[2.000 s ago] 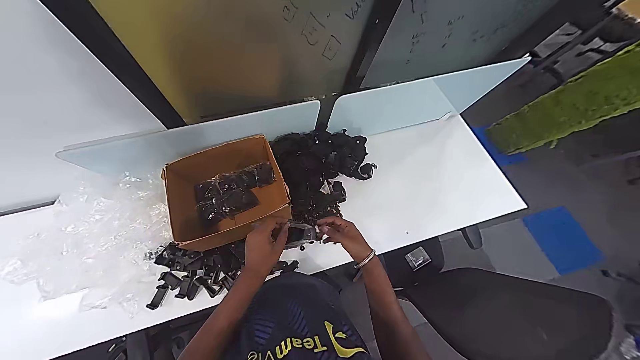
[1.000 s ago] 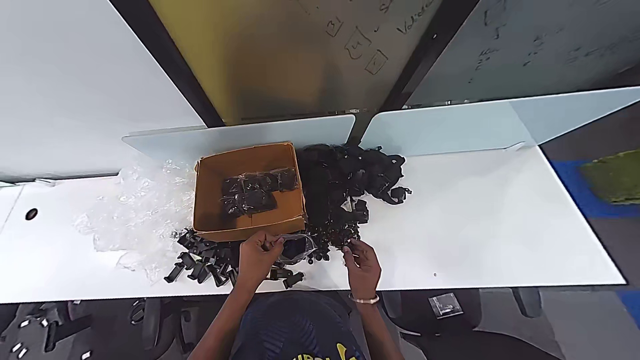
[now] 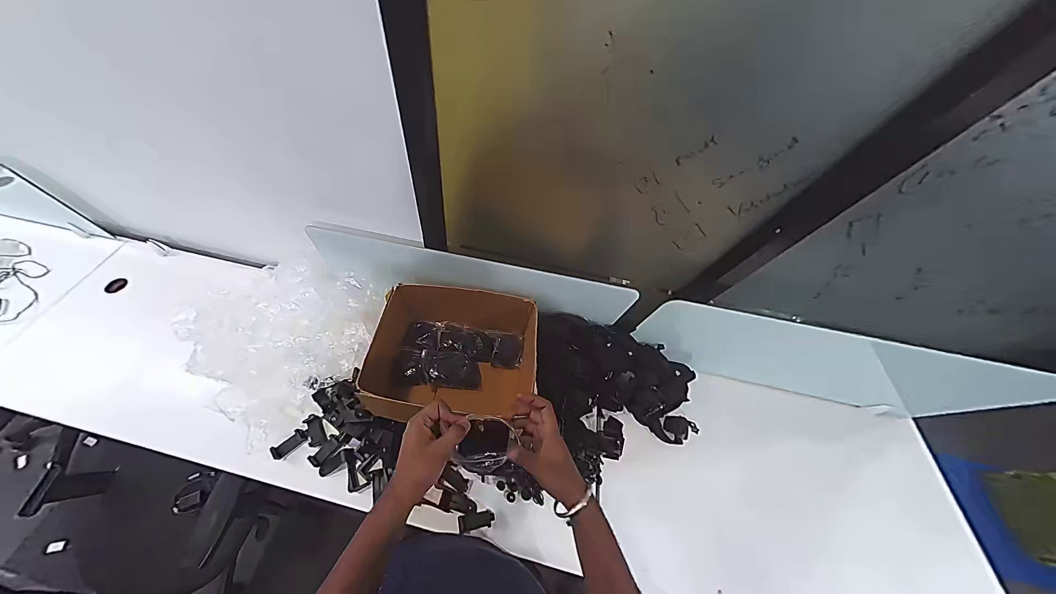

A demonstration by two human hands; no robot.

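Between my two hands, just in front of the cardboard box (image 3: 375, 351), is a clear plastic bag with a black item inside (image 3: 483, 444). My left hand (image 3: 436, 441) pinches the bag's upper left edge. The fingers of my right hand (image 3: 540, 441) are at its right edge. Inside the box lie several black items in clear wrap (image 3: 450, 355). Small black plastic parts (image 3: 351, 429) are heaped to the left of my left hand. Black straps or cloth-like items (image 3: 610, 367) form a pile right of the box, and small round black pieces (image 3: 520, 487) lie below my right hand.
Crumpled clear plastic bags (image 3: 276, 338) spread over the white table (image 3: 767, 487) left of the box. Low glass partitions (image 3: 569, 289) stand along its back edge. A thin cable (image 3: 21, 276) lies at the far left. Dark chairs (image 3: 206, 528) are below the front edge.
My right hand, apart from the bag one second ago, is now at its right edge. The bag now sits squarely between both hands. The view has swung to the left.
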